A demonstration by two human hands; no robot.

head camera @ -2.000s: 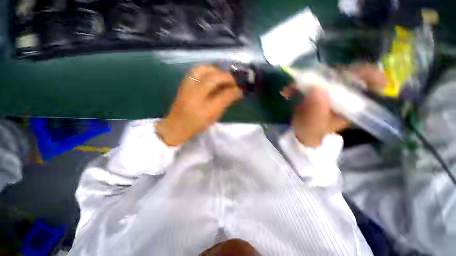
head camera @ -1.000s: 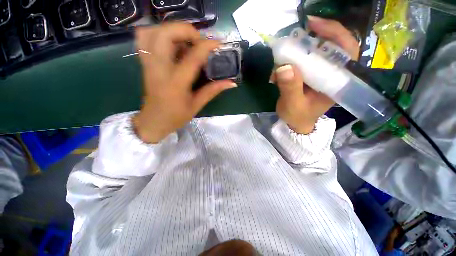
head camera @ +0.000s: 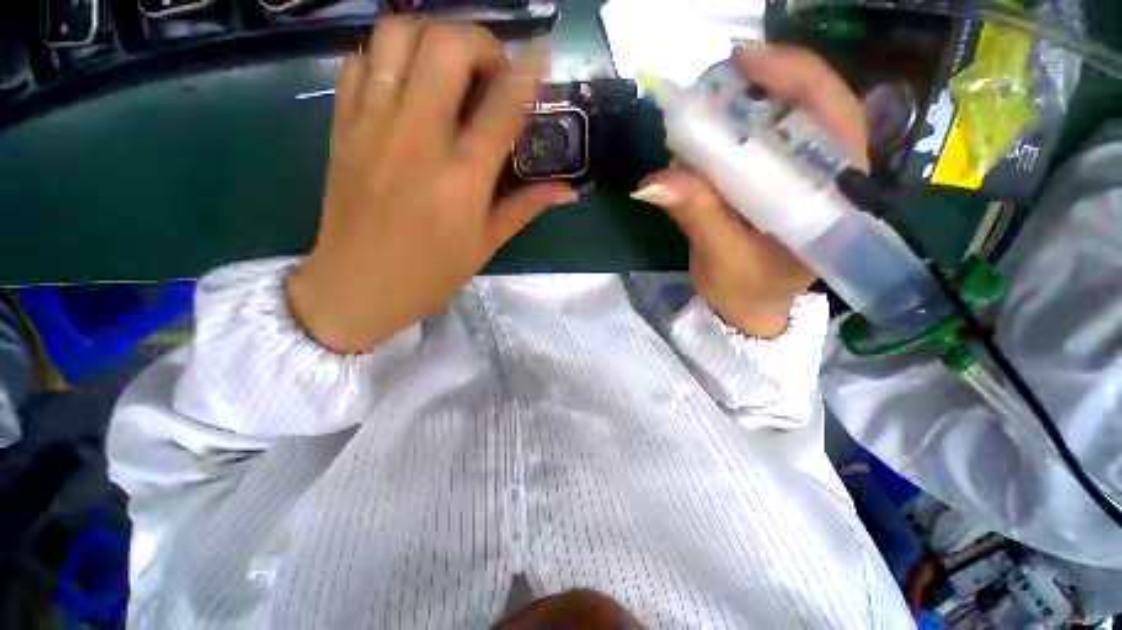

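A watch housing (head camera: 553, 144), black inside with a shiny rim, lies open side up on a small black fixture (head camera: 615, 94). My left hand (head camera: 418, 172) is at its left side, with the thumb at its lower edge and the fingers blurred above it. My right hand (head camera: 763, 209) holds the glue syringe (head camera: 775, 185), a fat translucent barrel with milky contents. Its yellow-green tip points up and left, to the right of the housing and apart from it. The syringe's green adapter is at its lower right end.
A black blister tray (head camera: 160, 39) with housings lies at the upper left. White paper (head camera: 683, 37) lies behind the fixture. A yellow item in clear plastic (head camera: 990, 105) is at the upper right. A neighbour's striped sleeve (head camera: 997, 357) is at the right. A blue bin (head camera: 105, 314) is below the bench.
The housing's inside, covered by a dark flat surface a second ago, now shows a recess. My left fingers have moved up over its top left. The syringe remains in my right hand, slightly shifted.
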